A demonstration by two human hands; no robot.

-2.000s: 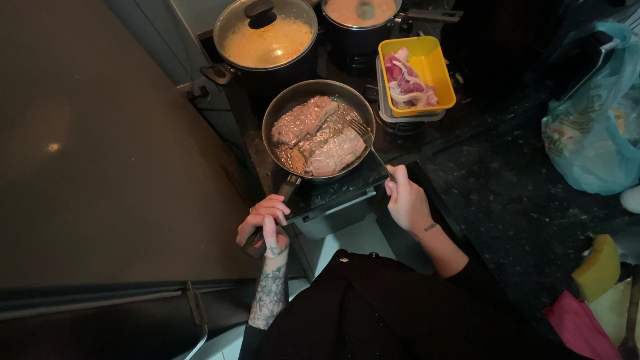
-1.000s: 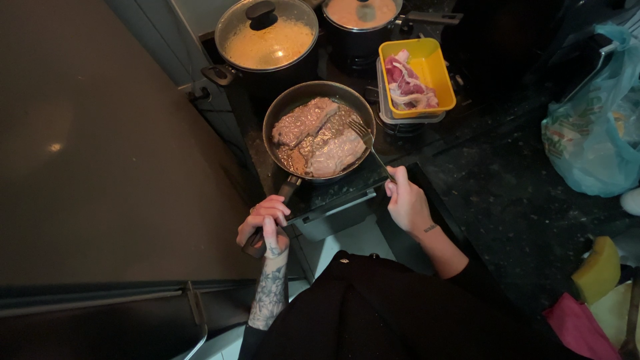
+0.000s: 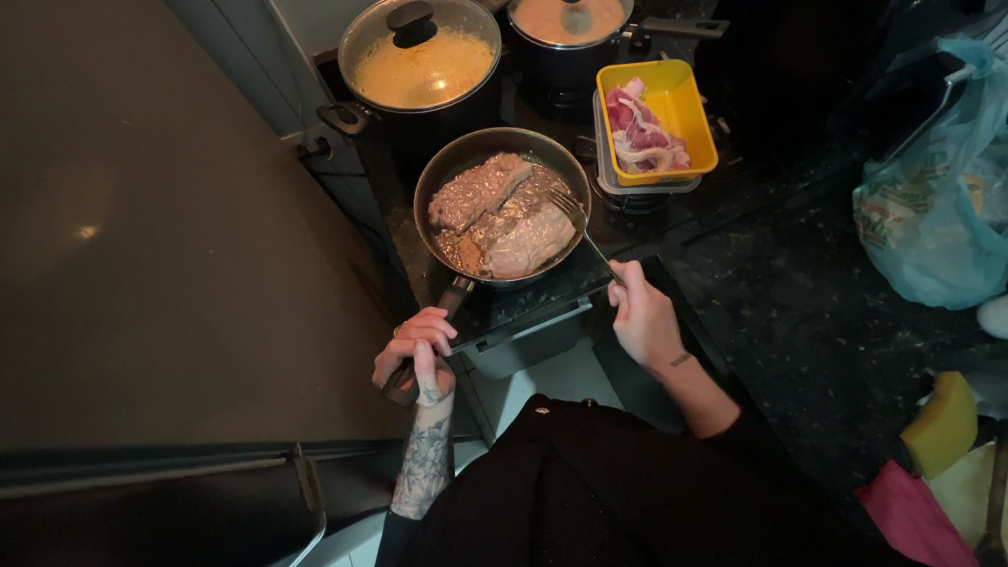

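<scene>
My left hand grips the dark handle of a frying pan on the stove. Two pieces of meat, one at the upper left and one at the lower right, lie in bubbling liquid in the pan. In my right hand is a metal fork, its tines over the pan's right side, close to the lower piece; whether they touch it I cannot tell. Raw meat lies in a yellow plastic container, right of the pan, on top of a clear one.
Behind the pan stand a large pot with a glass lid and a lidded saucepan, its handle pointing right. A blue plastic bag is on the dark counter at right. A yellow sponge-like piece and pink cloth lie at lower right.
</scene>
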